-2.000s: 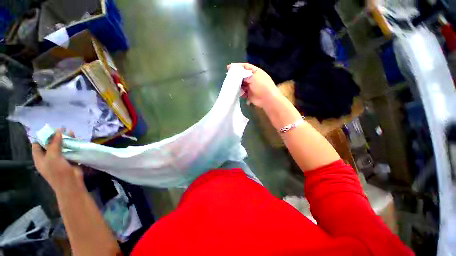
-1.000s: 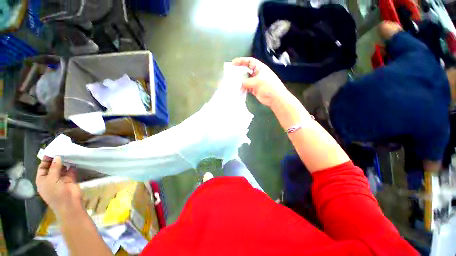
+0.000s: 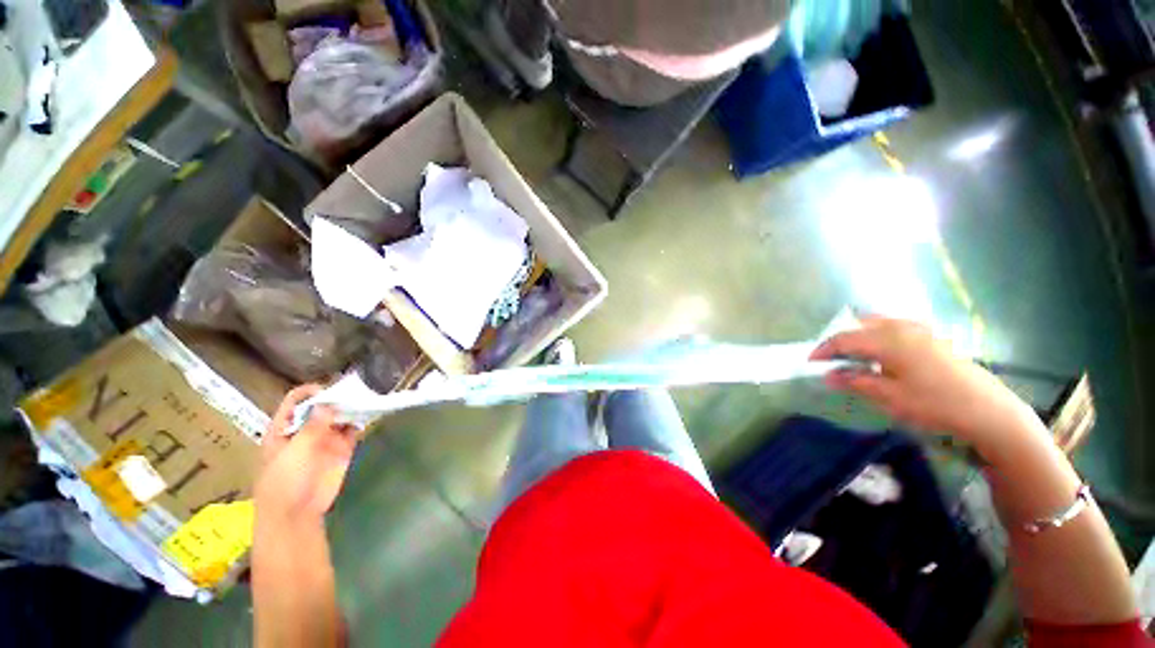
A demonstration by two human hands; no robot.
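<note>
A pale aqua fabric piece (image 3: 633,367) is stretched between my two hands in front of my legs. It shows as a narrow, nearly level band, white in the glare. My left hand (image 3: 302,449) grips its left end, where a bit of cloth bunches over the fingers. My right hand (image 3: 893,367) pinches its right end between thumb and fingers. The cloth passes near the lower edge of an open grey-brown carton (image 3: 564,260); I cannot tell whether they touch. White pieces (image 3: 462,253) lie in that carton.
A printed cardboard carton (image 3: 152,430) with yellow tape is at left. Clear plastic bags (image 3: 348,89) fill another box. A dark bin (image 3: 811,475) is at lower right. A blue basket (image 3: 773,127) stands beyond, near a person's clothed body (image 3: 671,32). A tabletop (image 3: 89,114) is at upper left.
The view has turned and the cartons now lie nearer the middle. The held cloth has gone from a broad, drooping curve to a narrow, nearly straight band. Both hands keep their hold.
</note>
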